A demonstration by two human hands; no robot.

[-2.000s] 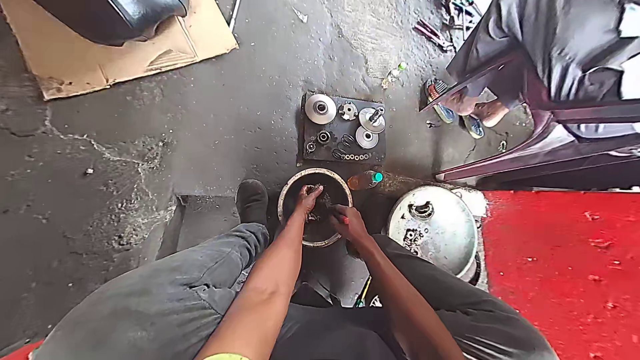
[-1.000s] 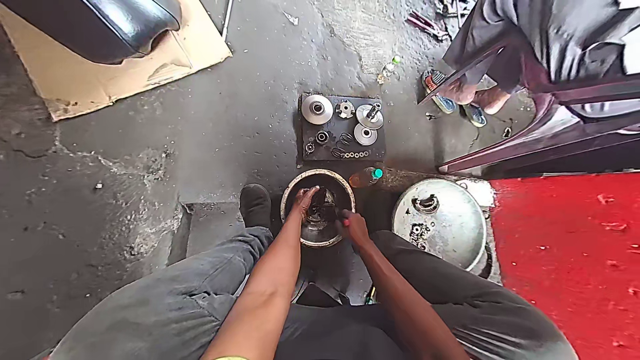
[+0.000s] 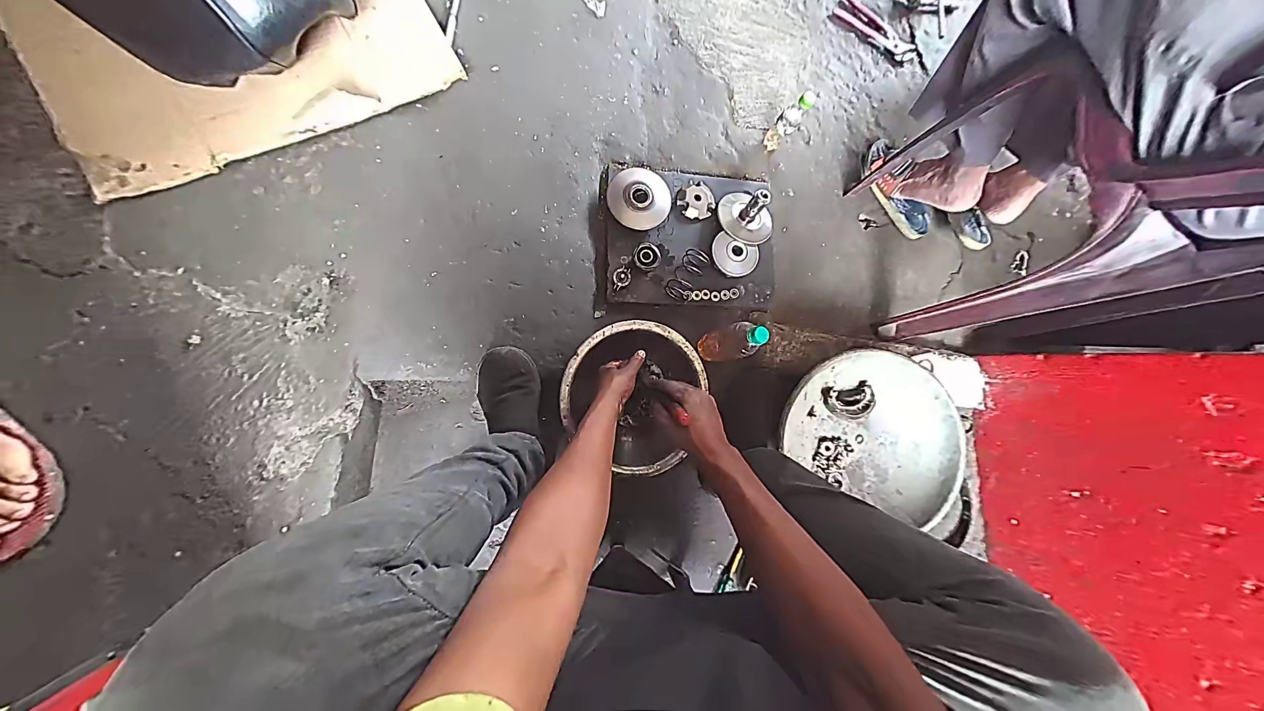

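My left hand (image 3: 619, 381) and my right hand (image 3: 694, 415) are close together over a round basin (image 3: 575, 367) with a pale rim, between my feet. The left fingers grip a dark, greasy metal part (image 3: 647, 380), its shape partly hidden. In my right hand is a tool with a red handle (image 3: 681, 417); its working end is at the dark part and cannot be made out. Beyond the basin, a dark board (image 3: 681, 273) holds metal pulley discs (image 3: 639, 198), a slotted plate (image 3: 695, 201), coil springs (image 3: 695, 262) and a row of small rollers (image 3: 715, 295).
A bottle with a teal cap (image 3: 729, 342) lies right of the basin. Farther right stand a round metal lid (image 3: 894, 434) with dark parts and a red surface (image 3: 1126, 494). A person's feet (image 3: 943, 193) are beside a maroon plastic chair (image 3: 1066, 286). Another foot (image 3: 20, 484) is at far left.
My hands have drawn closer together over the basin since one second ago. A sandaled foot has come into view at the left edge.
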